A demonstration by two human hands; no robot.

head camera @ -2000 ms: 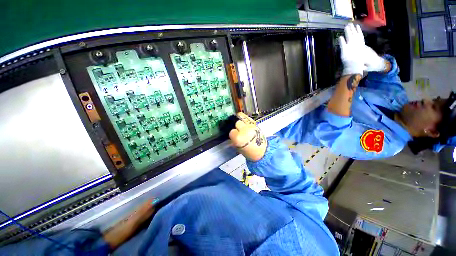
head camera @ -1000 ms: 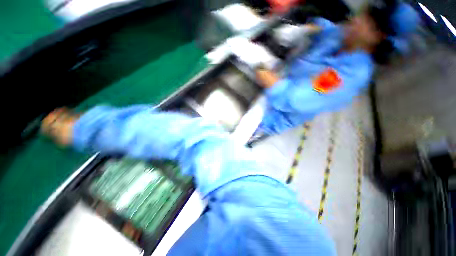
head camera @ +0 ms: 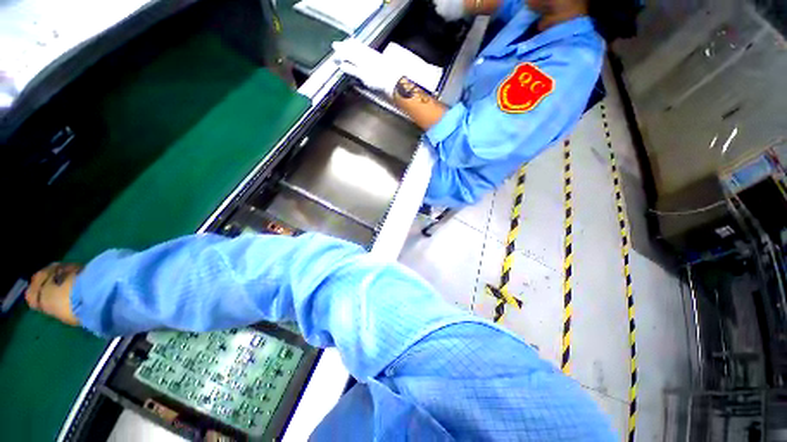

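My right hand (head camera: 53,292) is at the far left, over the green bench mat (head camera: 203,129), with my arm stretched across the conveyor. A small pale item (head camera: 15,295) shows beside my fingertips against a dark area; I cannot tell whether I hold it. A pale green circuit board panel (head camera: 220,380) lies in its black carrier (head camera: 298,388) on the conveyor. My sleeve hides the carrier's middle and most of the other panel. Copper-brown strips (head camera: 161,409) show on the carrier's short edges. My left hand is not in view.
A co-worker in a blue smock (head camera: 483,129) stands by the line farther along, white-gloved hands over it. Conveyor rails and metal plates (head camera: 345,168) lie between us. White sheets (head camera: 341,10) are at the top, pale material (head camera: 60,39) at top left. Yellow-black tape (head camera: 567,259) marks the floor.
My right hand has left the carrier's edge and reached left over the bench. My left hand has gone out of view. The camera view has turned, showing more floor.
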